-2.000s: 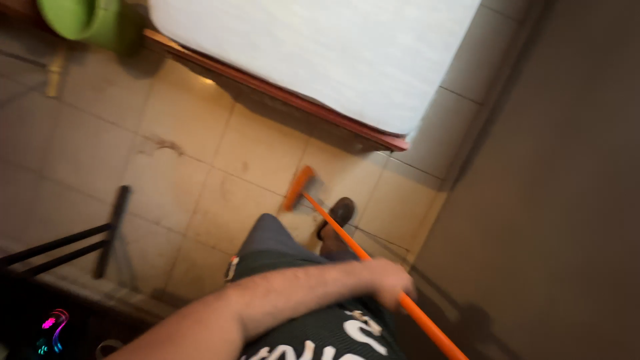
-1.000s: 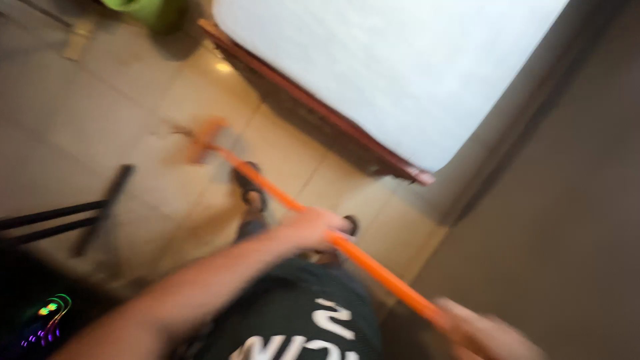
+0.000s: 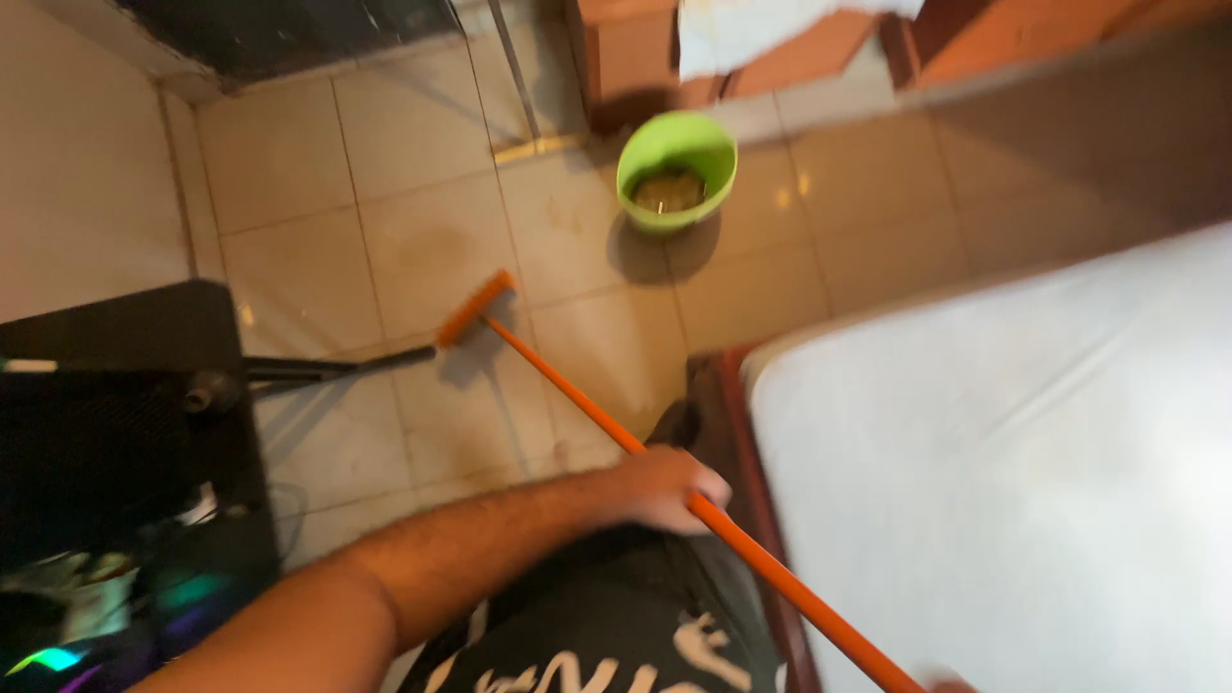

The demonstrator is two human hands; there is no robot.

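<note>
My left hand (image 3: 669, 489) is closed around the middle of the orange handle of a broom (image 3: 472, 310). The broom's orange head rests on the tiled floor, beside the end of a black metal leg. At the bottom edge only a bit of my right hand (image 3: 948, 683) shows, at the upper part of the handle; its fingers are mostly out of frame. A light green bin (image 3: 676, 173) with something at its bottom stands on the floor beyond the broom.
A bed with a white mattress (image 3: 1001, 462) and dark red frame lies right. Left is a black desk (image 3: 125, 356) with small lights. A yellow-headed floor tool (image 3: 539, 147) stands near brown wooden furniture (image 3: 630, 58) at the top.
The view has swung a lot, bringing the whole green bin and the wooden furniture into sight. My left hand still grips the broom handle; my right hand has mostly left the frame.
</note>
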